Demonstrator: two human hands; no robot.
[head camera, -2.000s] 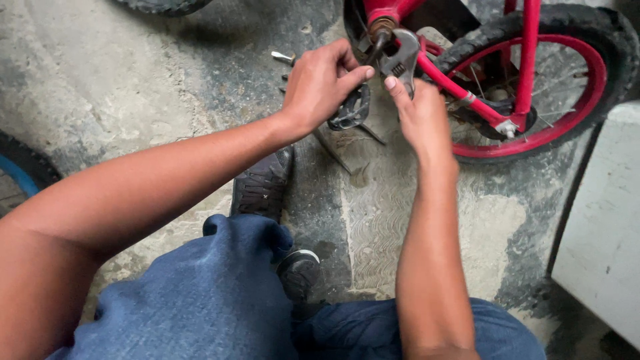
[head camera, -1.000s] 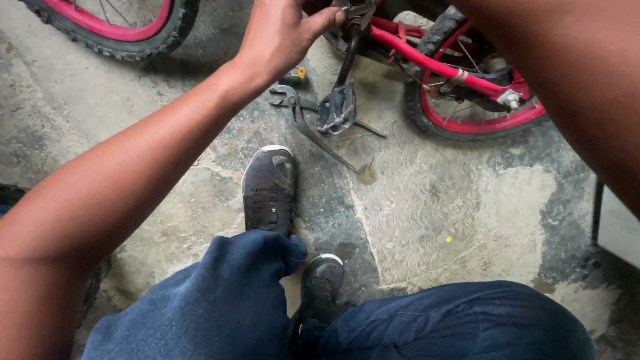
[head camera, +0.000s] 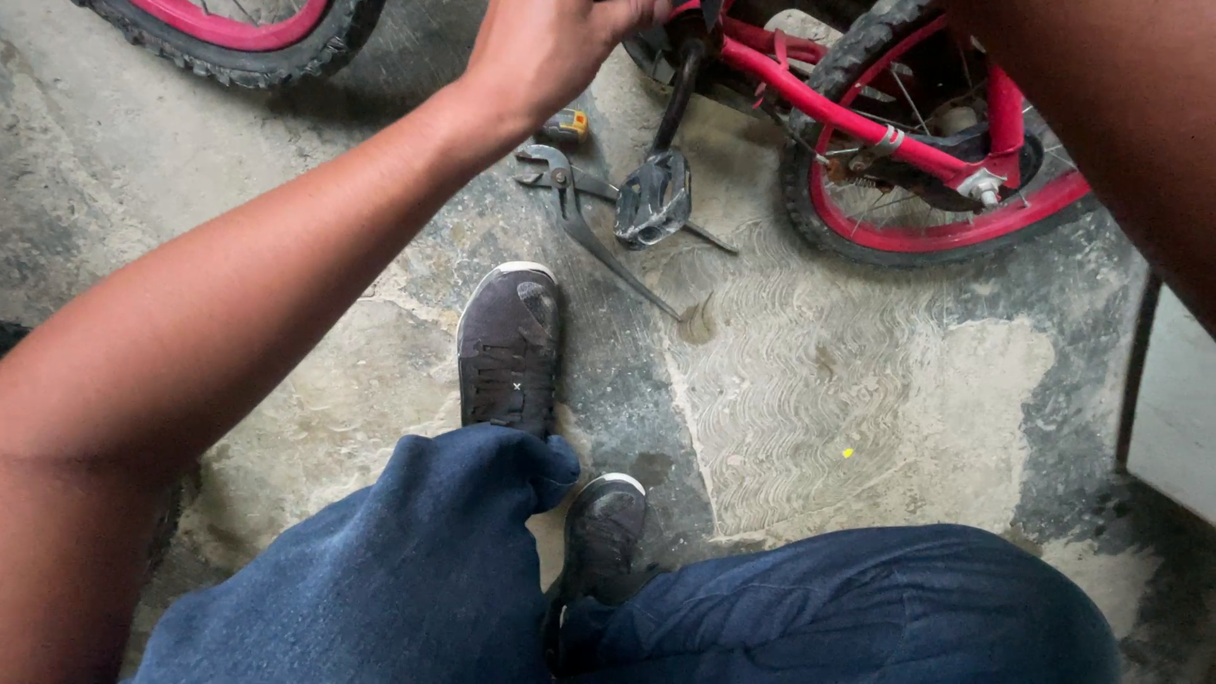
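My left hand (head camera: 560, 47) is at the top edge beside the crank area of a red bicycle frame (head camera: 807, 95); its fingertips are partly cut off, so what they touch is unclear. My right hand is out of view, with only the right arm crossing the upper right. From the bottom bracket a black crank arm (head camera: 679, 100) runs down to a black plastic pedal (head camera: 654, 198). Slip-joint pliers (head camera: 570, 195) lie open on the floor, partly behind the pedal. The rear wheel (head camera: 936, 242) with its pink rim stands to the right.
Another wheel (head camera: 256, 62) with a knobby tyre is at the upper left. A yellow and black tool handle (head camera: 567, 125) lies above the pliers. My shoes (head camera: 510, 347) are on the concrete floor (head camera: 807, 380). A pale box-like object (head camera: 1173, 408) stands at the right edge.
My right hand, earlier on an adjustable wrench at the crank, has gone out of view. The left hand has gone to the top edge. The view has shifted, showing more of the upper left wheel.
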